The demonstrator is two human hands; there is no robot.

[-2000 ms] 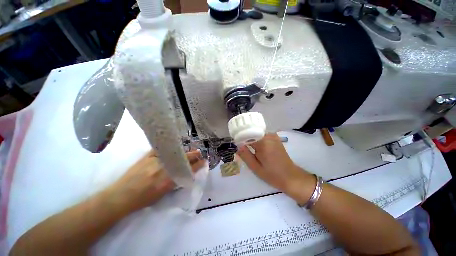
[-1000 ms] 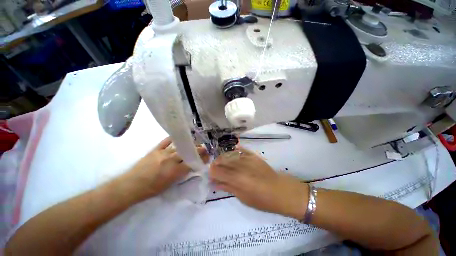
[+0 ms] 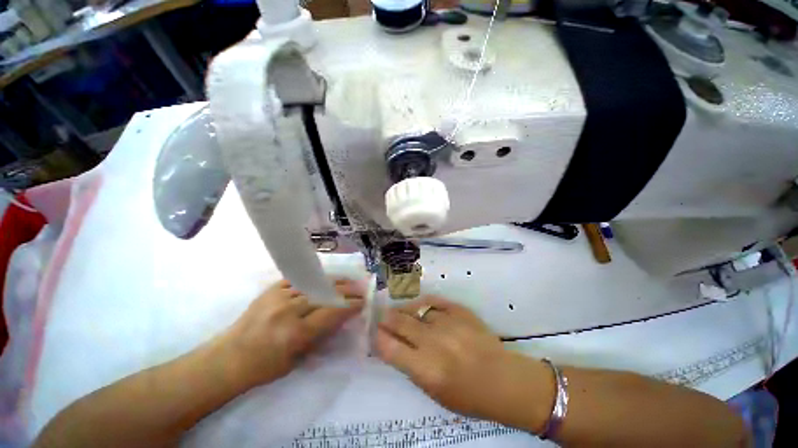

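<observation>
Sheer white fabric (image 3: 373, 319) lies on the table in front of the presser foot (image 3: 374, 262), its edge running toward the wearer between my hands. My left hand (image 3: 293, 324) lies flat on the fabric left of that edge, its fingertips partly behind the white guard (image 3: 262, 166). My right hand (image 3: 446, 354), with a ring and bracelet, has its fingertips at the edge on the right side; the fabric seems pinched there, though it is hard to see. The tan block (image 3: 404, 282) sits just right of the foot.
The white machine head (image 3: 499, 96) with its tension dial (image 3: 417, 206) hangs over the work. Behind the foot lie a slim metal rod (image 3: 477, 246), black handles (image 3: 556, 230) and a brown stick (image 3: 598, 243). The lamp (image 3: 188, 179) is at left, with pink-edged fabric (image 3: 66, 254) beyond.
My right hand has moved from beside the foot toward the wearer and now sits in front of the tan block, which shows again. My left hand has shifted slightly toward the wearer.
</observation>
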